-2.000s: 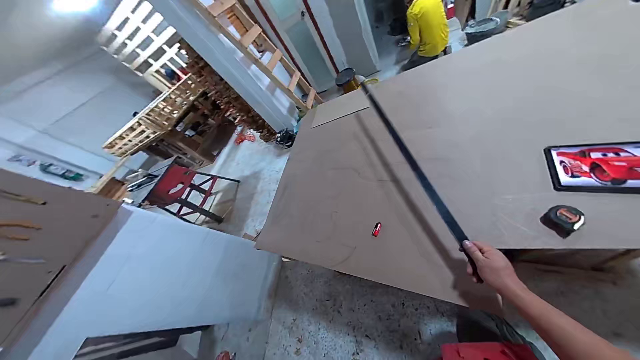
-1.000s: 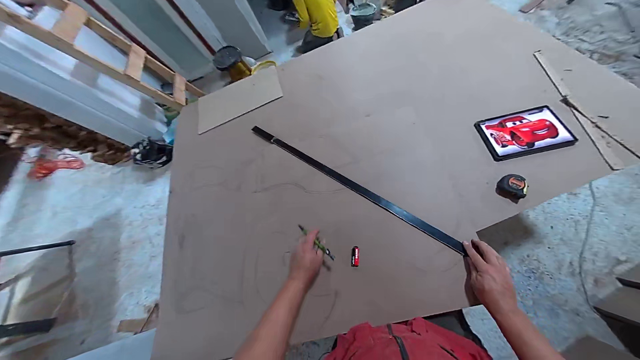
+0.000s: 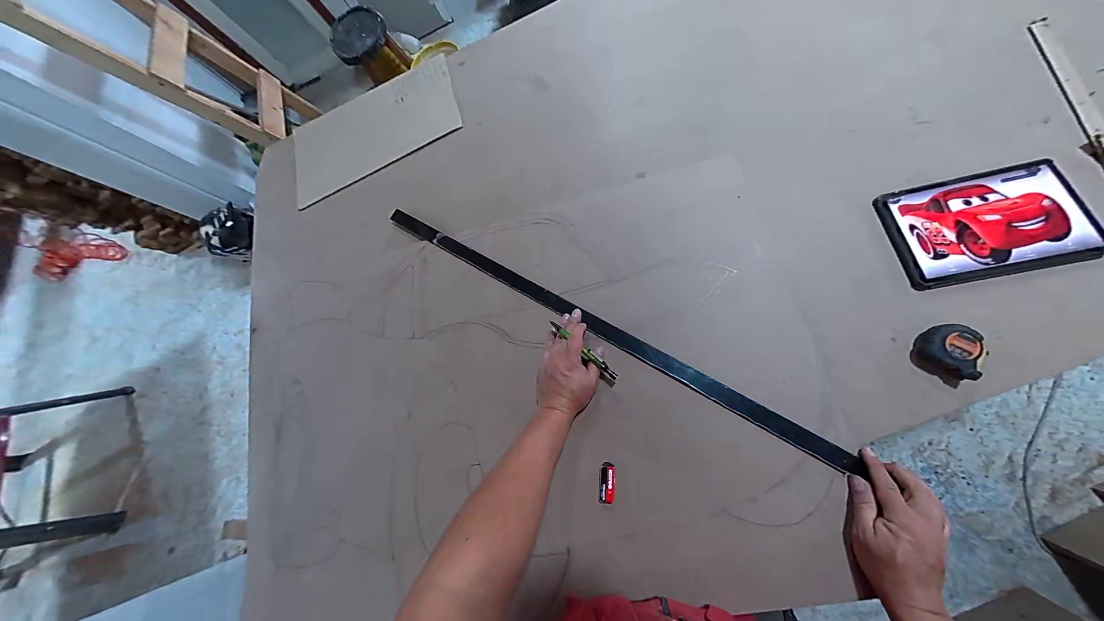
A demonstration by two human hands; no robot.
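Observation:
A long dark straightedge bar (image 3: 655, 355) lies diagonally over a large brown board (image 3: 681, 216) bearing faint pencil outlines. My right hand (image 3: 901, 526) grips its lower right end at the board's edge. My left hand (image 3: 569, 366) holds a green and black pen or pencil (image 3: 595, 358), its fingertips touching the bar near its middle. Below, between the hands, lies a small red and black battery (image 3: 607, 483). At the right a tablet (image 3: 992, 220) shows a red cartoon car, with a black tape measure (image 3: 950, 352) below it.
A loose flat panel (image 3: 379, 129) rests on the board's upper left corner. Beyond it stand a lidded bucket (image 3: 369, 43) and a wooden ladder-like frame (image 3: 170, 47). A narrow strip (image 3: 1068, 78) lies at the upper right. A metal frame (image 3: 69, 528) stands at the lower left.
The bar, raised at an angle two seconds ago, now lies on the board. My left hand, out of view at first, has moved from beside the battery up to the bar. The view has shifted down.

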